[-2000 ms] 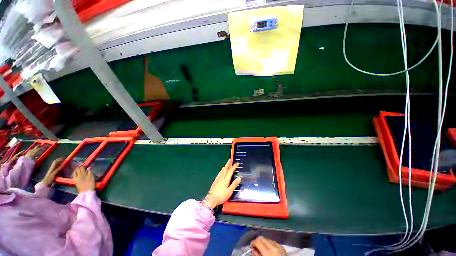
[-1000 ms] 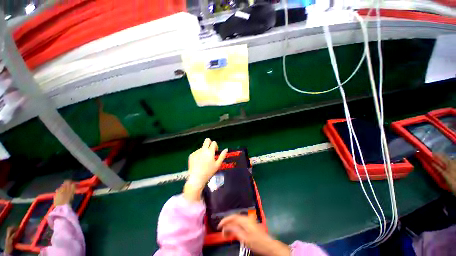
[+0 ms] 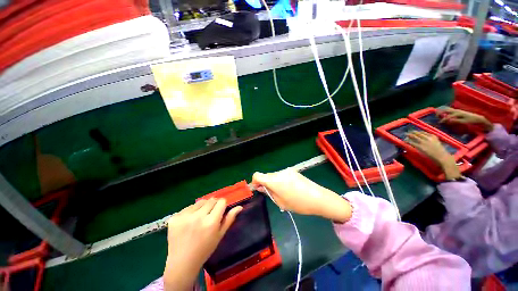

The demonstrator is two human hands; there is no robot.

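Note:
A black tablet (image 3: 244,230) with a dark screen lies in a red-orange foam tray (image 3: 245,275) at the near edge of the green bench, turned slightly. My left hand (image 3: 196,230) lies over the tray's upper left side, fingers on the tray and the tablet's edge. My right hand (image 3: 284,190) is at the tablet's top right corner, its fingertips closed on the end of a white USB cable (image 3: 299,244) that hangs down to the front. The cable's plug is hidden by my fingers, so I cannot tell whether it is in the tablet.
Another tray (image 3: 355,181) with a tablet lies to the right, behind hanging white cords (image 3: 363,108). Another person's hands (image 3: 434,149) work on trays farther right. A metal post (image 3: 40,213) stands at left. A yellow sheet (image 3: 199,102) hangs from the shelf.
The view has swung right. The tablet was tilted up between both hands and now lies lower in the tray. My right hand has moved from its lower end to its top corner with the cable.

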